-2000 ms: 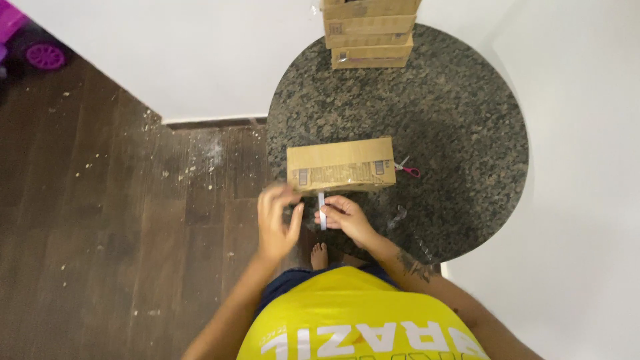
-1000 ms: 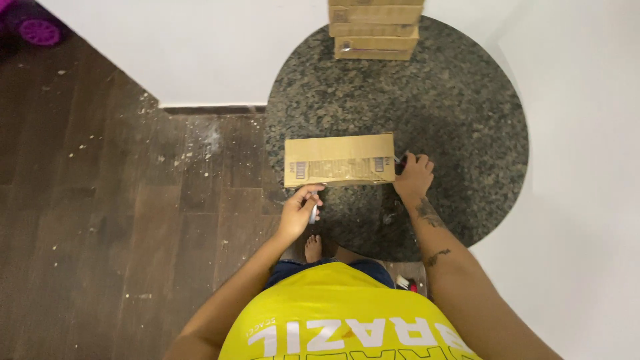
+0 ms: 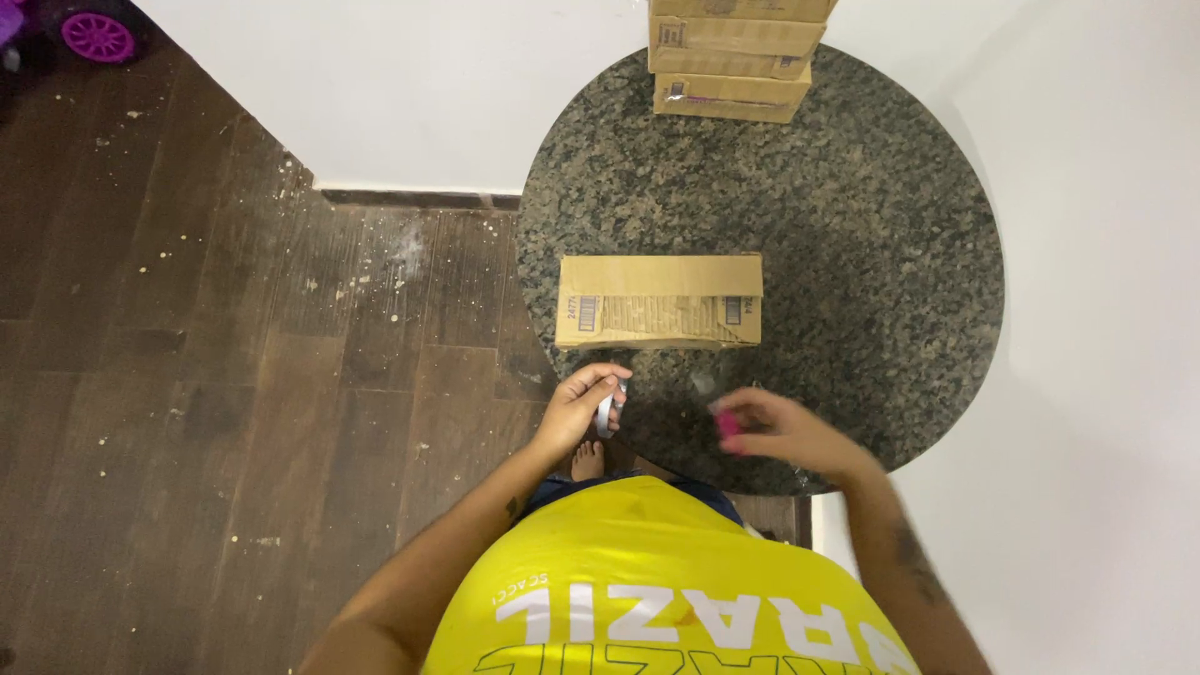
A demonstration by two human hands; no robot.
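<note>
My left hand (image 3: pixel 588 403) holds a roll of tape (image 3: pixel 610 409) on edge, just in front of the near side of a cardboard box (image 3: pixel 661 277). To the right, my right hand (image 3: pixel 773 433) is closed around the pink handle of a pair of scissors (image 3: pixel 727 425); motion blurs it, and the blades are hard to make out. The box lies on the round granite table (image 3: pixel 872 216), with a long flap or panel on top and printed codes on its near part. Neither hand touches it.
Several cardboard boxes (image 3: pixel 736 47) are stacked at the table's far edge. White walls (image 3: pixel 1106 309) stand at the right and beyond the table. A toy vehicle's purple wheel (image 3: pixel 97 37) shows at the upper left, on the dark floor.
Two seconds ago the scissors lay at the box's right end; now my right hand has them, nearer my body. My left hand has kept the tape roll since one second ago.
</note>
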